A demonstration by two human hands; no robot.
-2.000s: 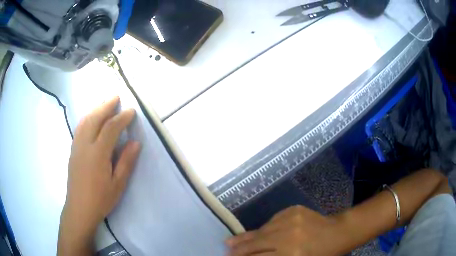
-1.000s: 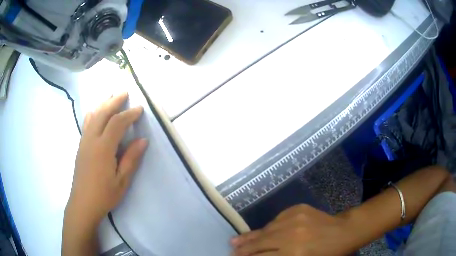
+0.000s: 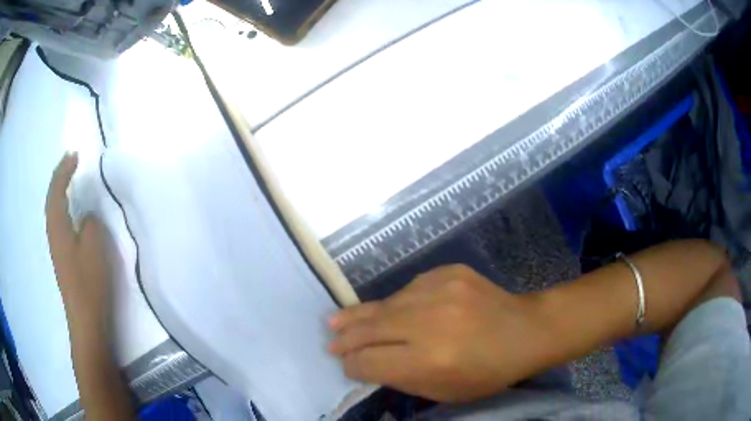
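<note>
A long pale grey-white panel (image 3: 206, 214) with dark edging runs from the needle area of the sewing machine (image 3: 90, 25) down over the table's front edge. A narrow beige strip (image 3: 288, 212) lies along its right edge. My left hand (image 3: 82, 255), blurred, is off the panel, on the table to its left, fingers apart and empty. My right hand (image 3: 428, 329) grips the panel's right edge and the beige strip near the front edge, its fingertips on top. The fingers beneath are hidden.
A phone (image 3: 292, 18) lies beside the machine, cut off by the top edge. A ruler tape (image 3: 494, 177) runs along the table's front edge. A blue crate (image 3: 650, 140) with dark material stands below at right. A white cord (image 3: 696, 29) lies at the far right corner.
My left hand has lifted off the panel and moved left. The view has tilted lower, so the snips and round black object are out of it. My right hand keeps its hold.
</note>
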